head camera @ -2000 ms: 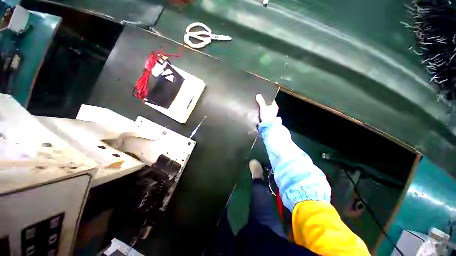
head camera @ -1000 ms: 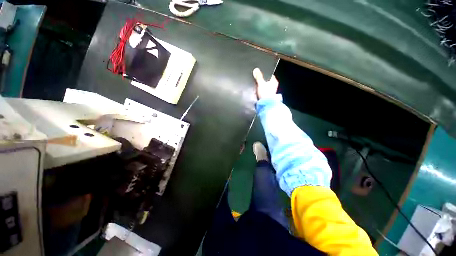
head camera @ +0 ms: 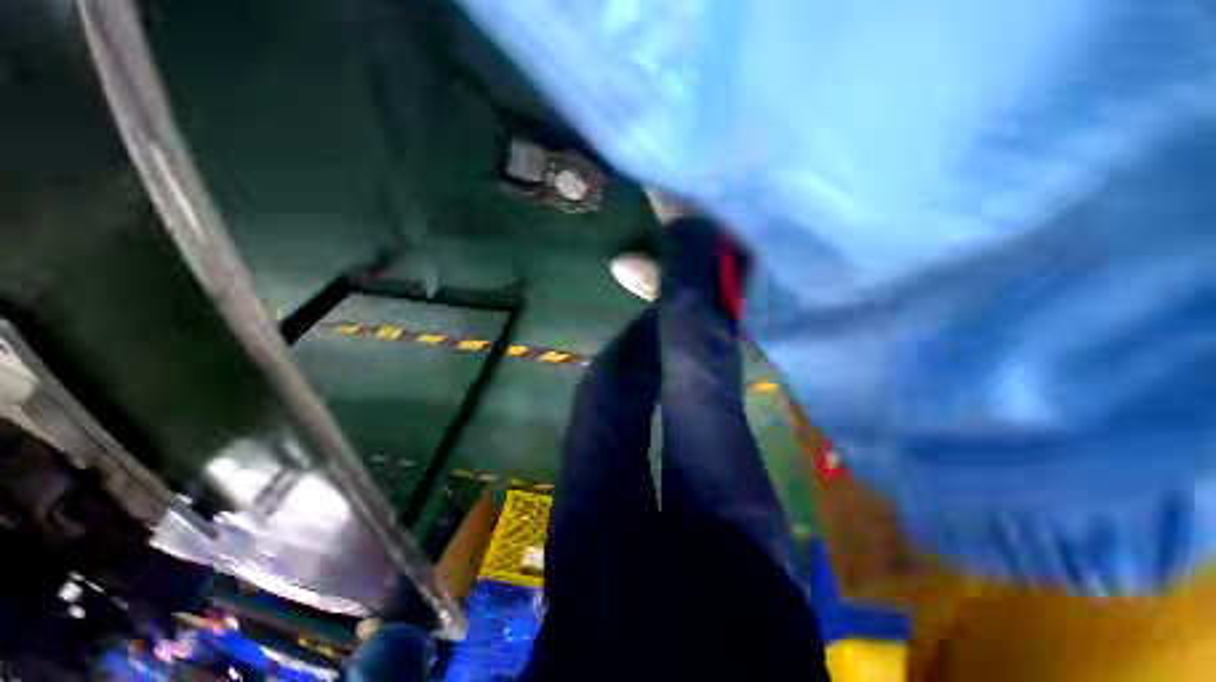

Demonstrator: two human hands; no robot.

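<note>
Neither of my hands is in view. A light blue sleeve cover (head camera: 987,267), large and blurred, fills the upper right close to the camera, with yellow jacket cloth (head camera: 1094,640) below it. The hand beyond it is out of the picture or hidden. The dark bench top (head camera: 120,227) with a pale curved edge lies on the left. No wire or tool is seen in a hand.
My dark-trousered legs and a pale shoe (head camera: 636,276) are over the green floor. A small grey device (head camera: 567,183) stands beyond. Yellow-black tape (head camera: 467,345) crosses the floor. A yellow crate (head camera: 518,533) and blue crate (head camera: 496,629) are below.
The view has swung away from the bench front to the floor. The sleeved arm has come up close to the camera, and its hand, the scissors and the boxed device have left view.
</note>
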